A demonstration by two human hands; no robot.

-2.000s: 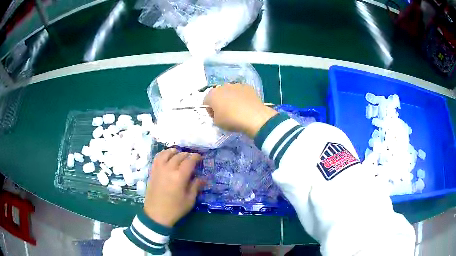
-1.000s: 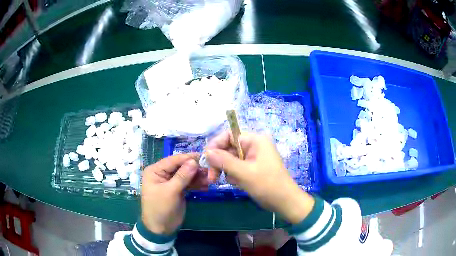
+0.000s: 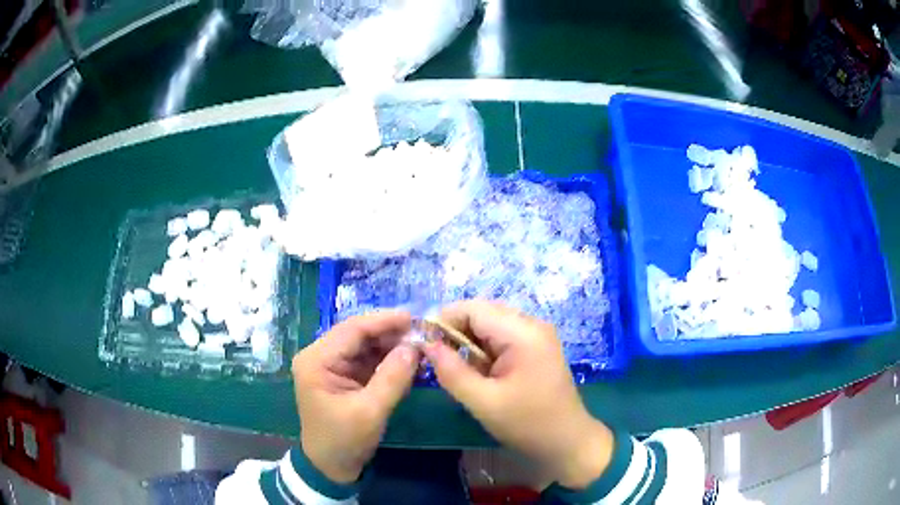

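Observation:
My left hand point(image 3: 347, 390) pinches a small clear housing point(image 3: 418, 335) between thumb and fingertips, in front of the blue crate. My right hand point(image 3: 518, 380) holds a thin tan stick point(image 3: 456, 338), slanted, its tip at the housing; my right fingertips meet the housing too. The housing is small and partly covered by fingers, so what is inside it cannot be told. Many clear housings point(image 3: 533, 252) fill the smaller blue crate point(image 3: 614, 286) behind my hands.
A clear blister tray point(image 3: 128, 340) with white blocks point(image 3: 222, 281) lies left. An open bag of small white inserts point(image 3: 395, 192) sits behind the housings, with a crumpled large bag point(image 3: 395, 39) beyond. A large blue bin point(image 3: 829, 197) with white covers point(image 3: 745, 256) stands right.
My right hand has come back from the bag of inserts to meet my left hand. Since a second ago, the stick has tipped from upright to slanting down at the housing, and both hands are slightly lower.

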